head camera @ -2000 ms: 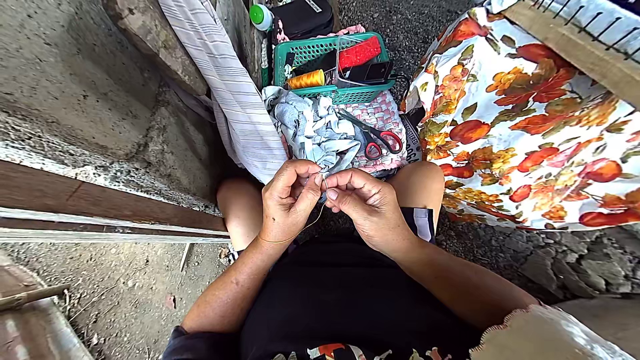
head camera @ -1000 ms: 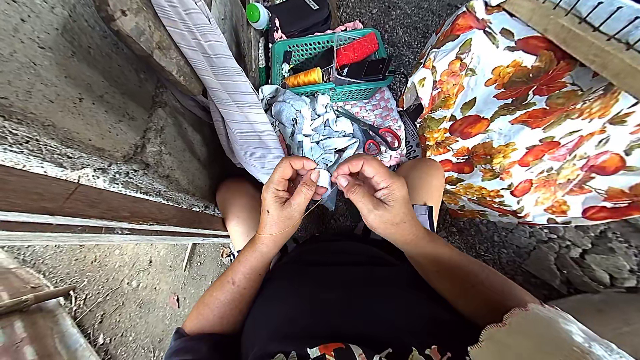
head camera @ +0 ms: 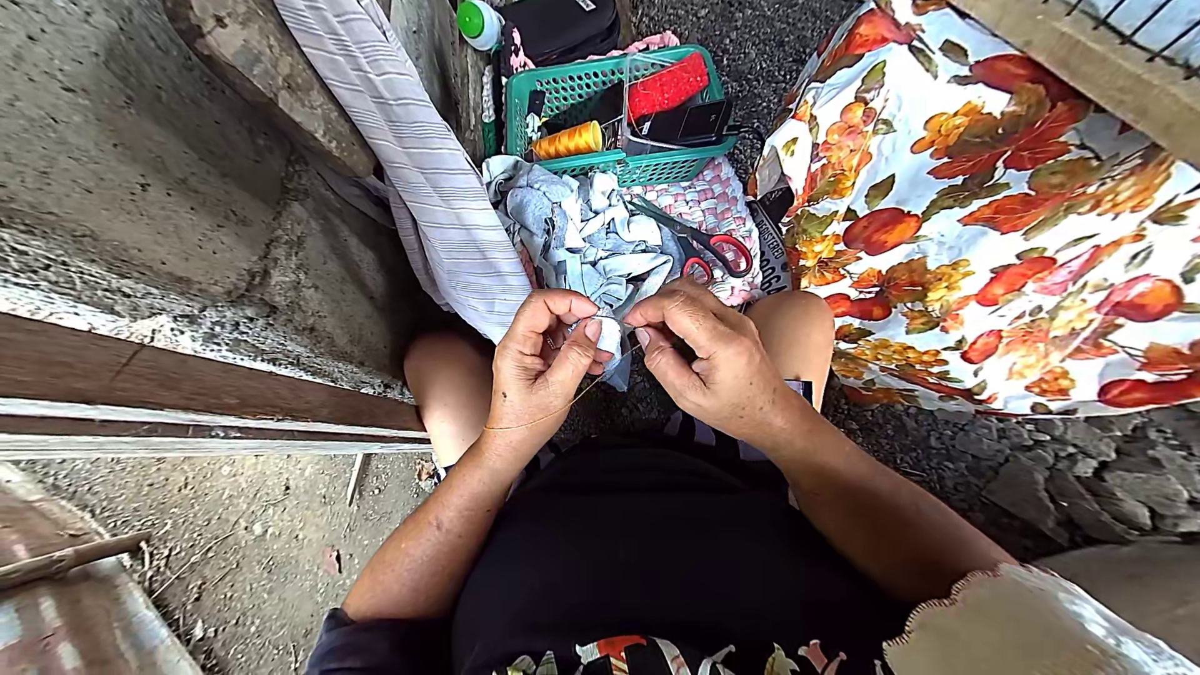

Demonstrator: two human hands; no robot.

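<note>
A small piece of pale cloth [head camera: 607,336] is pinched between the thumb and fingers of my left hand [head camera: 548,361]. Close on its right, the thumb and index finger of my right hand [head camera: 698,352] are pressed together at a thin yellowish thread [head camera: 572,405], which curves down across my left wrist. Whether a needle is between those fingertips cannot be told. Beyond my hands lies a heap of grey-white fabric strips [head camera: 586,225], with red-and-black-handled scissors [head camera: 698,239] at its right. A spool of yellow-orange thread [head camera: 568,141] rests in a green plastic basket [head camera: 619,171].
The basket stands on a pink-and-white woven mat [head camera: 727,202] and also holds a red item [head camera: 667,86]. Striped cloth [head camera: 422,159] hangs by the concrete wall [head camera: 122,159] at left. Floral cloth [head camera: 1031,244] hangs at right, below a wooden board [head camera: 1078,70].
Two seconds ago my fingertips were together; now they are slightly apart, with the pale cloth showing between them. The thread now lies over my left wrist.
</note>
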